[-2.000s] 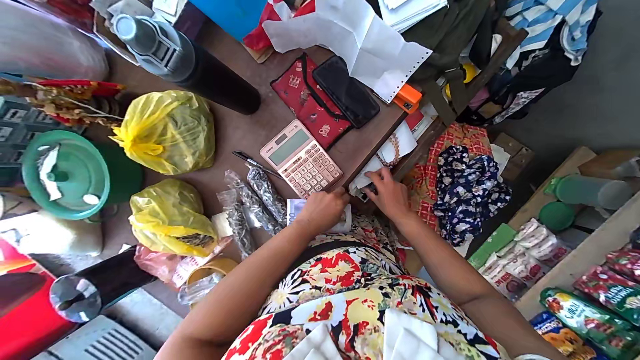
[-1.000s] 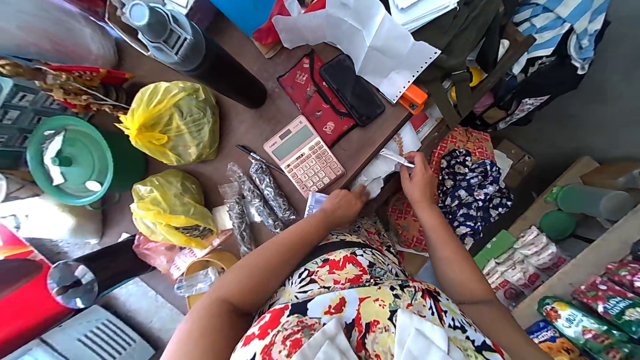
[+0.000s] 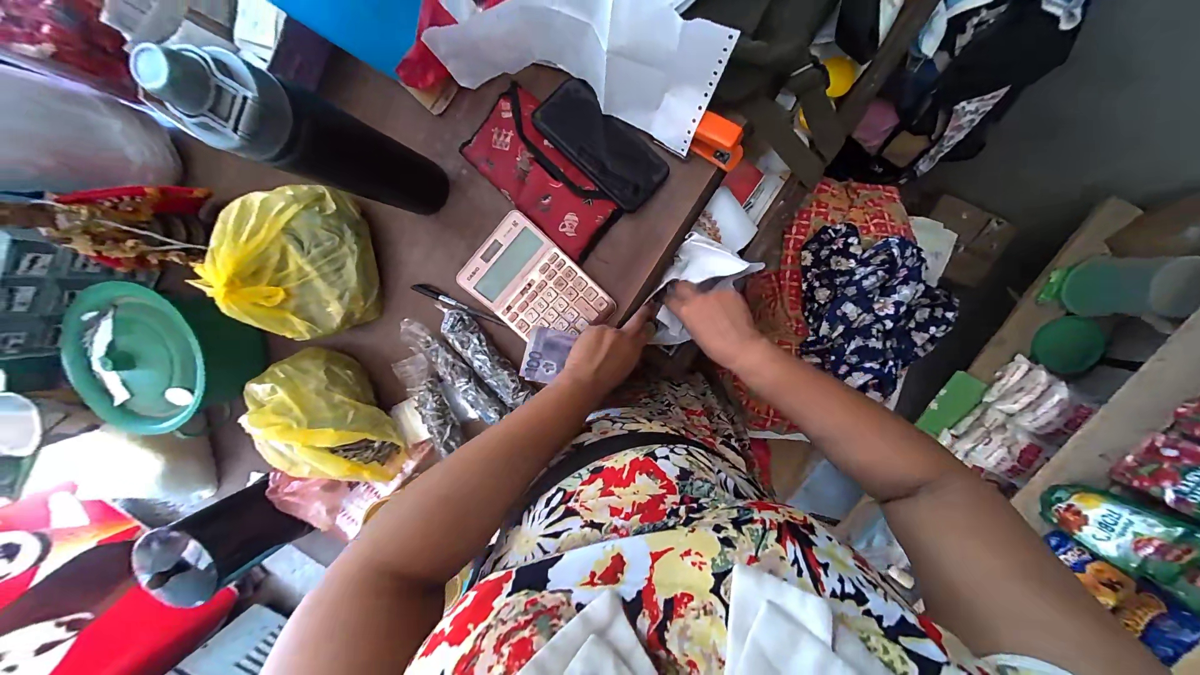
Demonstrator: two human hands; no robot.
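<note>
My left hand (image 3: pixel 605 354) rests at the table's edge with its fingers around a purple banknote (image 3: pixel 547 353), which sticks out on its left side. Just right of it, my right hand (image 3: pixel 710 317) reaches into crumpled white paper or plastic (image 3: pixel 703 265) in the space at the table edge; its fingertips are partly hidden. A pink calculator (image 3: pixel 534 274) lies above my left hand, with a pen (image 3: pixel 457 303) beside it. Beyond are a red patterned pouch (image 3: pixel 536 178) and a black phone (image 3: pixel 600 143) on top of it.
Yellow plastic bags (image 3: pixel 298 261), small clear packets of dark contents (image 3: pixel 483 358) and a dark tumbler (image 3: pixel 361 150) stand on the table (image 3: pixel 398 246). White paper (image 3: pixel 600 56) and an orange stapler (image 3: pixel 717 141) lie at the back. Folded cloth (image 3: pixel 872 300) and shelves of packaged goods (image 3: pixel 1125 534) are at right.
My right hand held a small white item up above the table edge one second ago; now it is lower and further left, inside the crumpled white material. My left hand has stayed near the calculator.
</note>
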